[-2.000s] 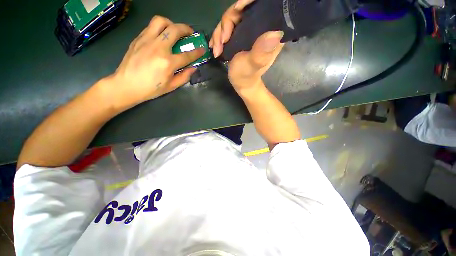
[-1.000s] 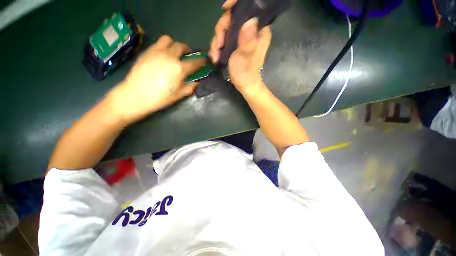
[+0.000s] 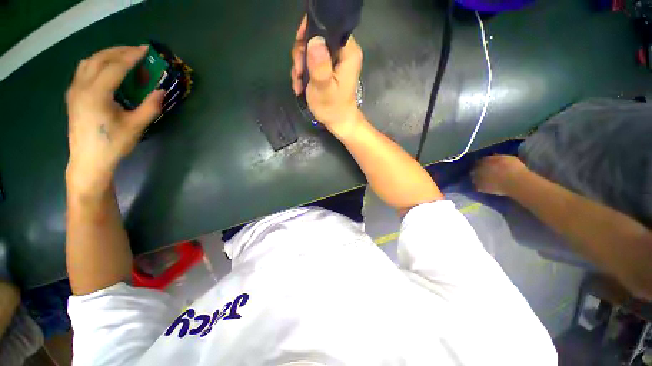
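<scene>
My left hand (image 3: 107,107) is at the left, its thumb and fingers around a green circuit-board unit (image 3: 146,75) on a pile of black-edged units (image 3: 175,78). The fingers hide part of the board. My right hand (image 3: 330,82) grips a thick black electric screwdriver (image 3: 334,20), whose rear end is cut off by the top edge. Its tip is hidden. A round speckled rim shows on both sides of my right wrist. A flat dark pad (image 3: 277,129) lies on the green bench mat (image 3: 214,154) between my hands.
A black cord (image 3: 435,78) and thin white cable (image 3: 489,68) run down the bench to the right. A purple-rimmed object (image 3: 493,6) is at the top edge. A person's arm (image 3: 572,214) is at the right, beyond the bench edge. A pale curved edge (image 3: 71,32) is top left.
My left hand has moved left from the spot beside the screwdriver to the pile; no green board lies by the dark pad now. The screwdriver is more upright in view. Another person's arm has appeared at right.
</scene>
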